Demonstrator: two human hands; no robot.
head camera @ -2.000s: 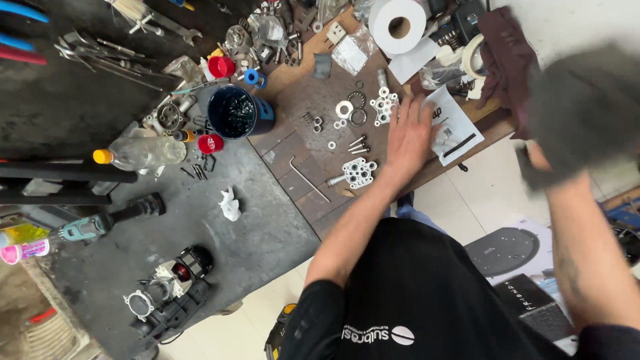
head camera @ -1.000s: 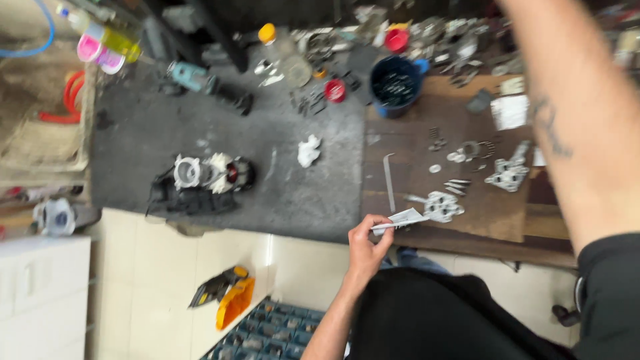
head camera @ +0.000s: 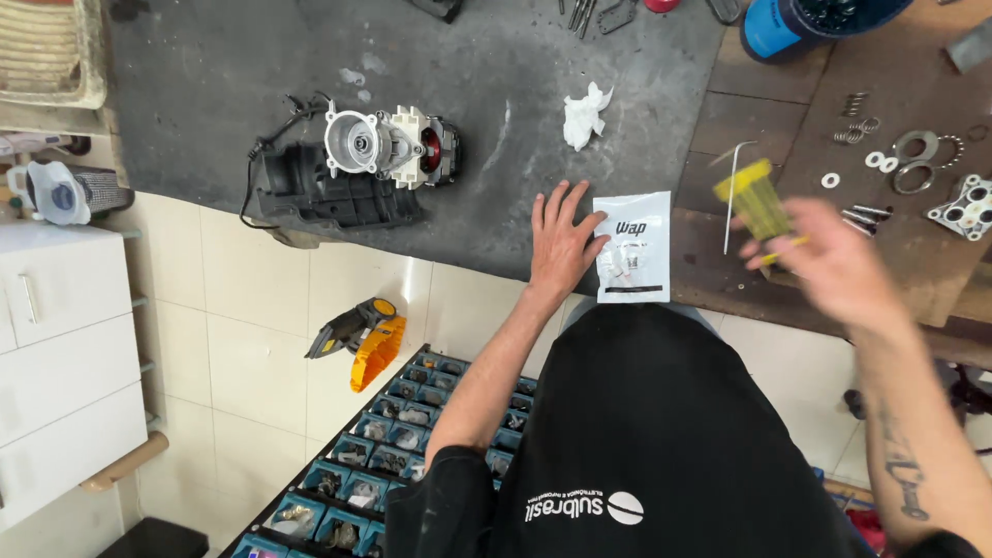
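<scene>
My left hand (head camera: 562, 240) lies palm down with fingers spread on the dark bench mat, its fingertips at the left edge of a white plastic packet (head camera: 632, 248) that bears printing. My right hand (head camera: 814, 252), blurred, holds a yellow object (head camera: 753, 194), perhaps a small brush or tool; its exact kind is unclear. Just beyond it lies a thin bent metal rod (head camera: 730, 201). Farther right are metal springs (head camera: 854, 130), rings (head camera: 914, 147), white washers (head camera: 830, 180), metal pins (head camera: 864, 217) and a cast metal plate with holes (head camera: 965, 208).
A partly opened motor and pump assembly (head camera: 387, 146) rests beside a black plastic housing (head camera: 333, 190) on the mat. Crumpled white paper (head camera: 585, 116) and a blue container (head camera: 775, 35) are beyond my hands. Blue parts bins (head camera: 364, 465) stand below the bench's front edge.
The view has moved closer to the bench. My left hand held a white item a second ago; it now rests on the mat by the flat packet. My right hand has come down with the yellow object.
</scene>
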